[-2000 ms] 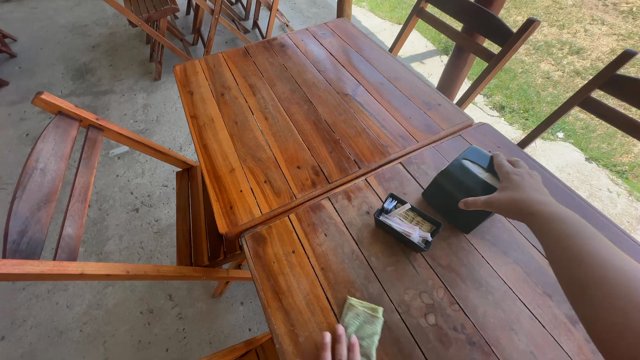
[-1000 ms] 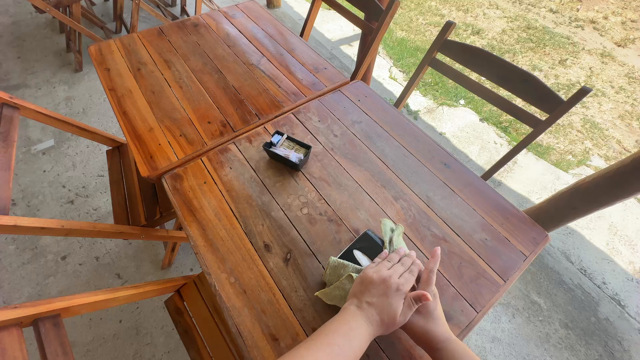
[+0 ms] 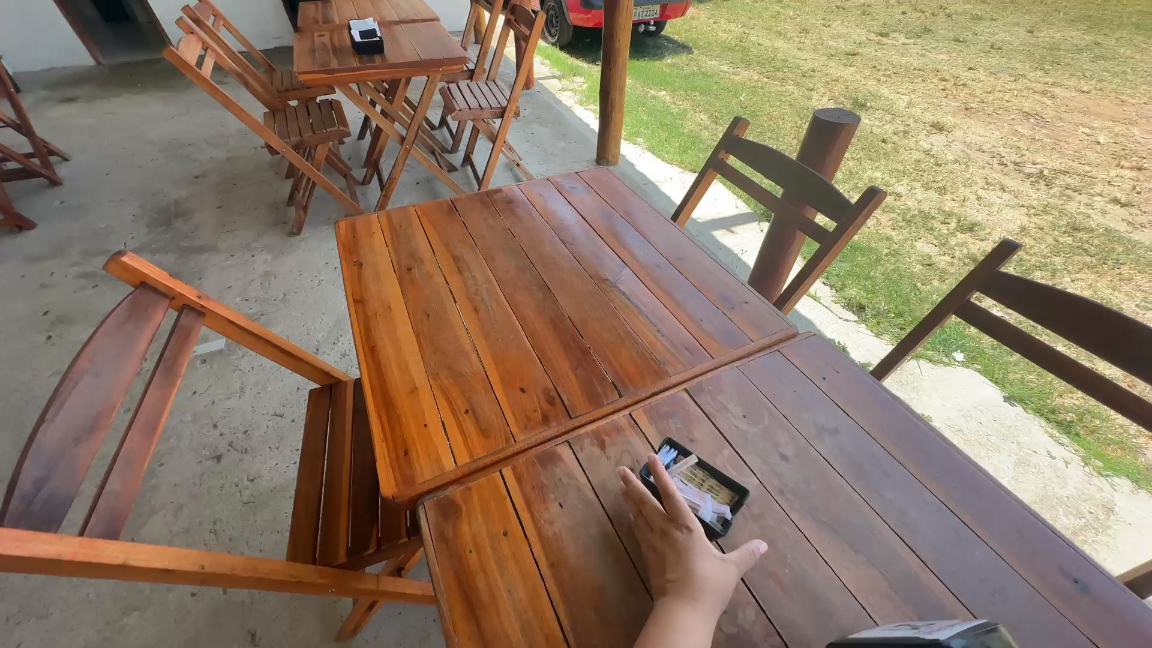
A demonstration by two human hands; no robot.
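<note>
My left hand (image 3: 684,540) reaches in from the bottom edge, fingers spread, over the near left side of a small black caddy (image 3: 736,493). The caddy stands on the near wooden table (image 3: 594,531) and has paper packets and sachets in it. A fingertip overlaps its rim; whether it touches cannot be told. My right hand is out of view. At the bottom edge, right of my left hand, shows the top of a dark napkin dispenser (image 3: 922,634), mostly cut off. The greenish cloth is not in view.
A second wooden table (image 3: 540,306) adjoins the near one. A folding chair (image 3: 333,477) stands at the left, dark chairs (image 3: 792,193) at the right. Beyond are a wooden post (image 3: 616,81) and another table (image 3: 387,54) with chairs and a black caddy (image 3: 366,38).
My two hands were together by the cloth and the dark box a second ago. Now my left hand is at the caddy, and my right hand and the cloth are out of view. The view has shifted.
</note>
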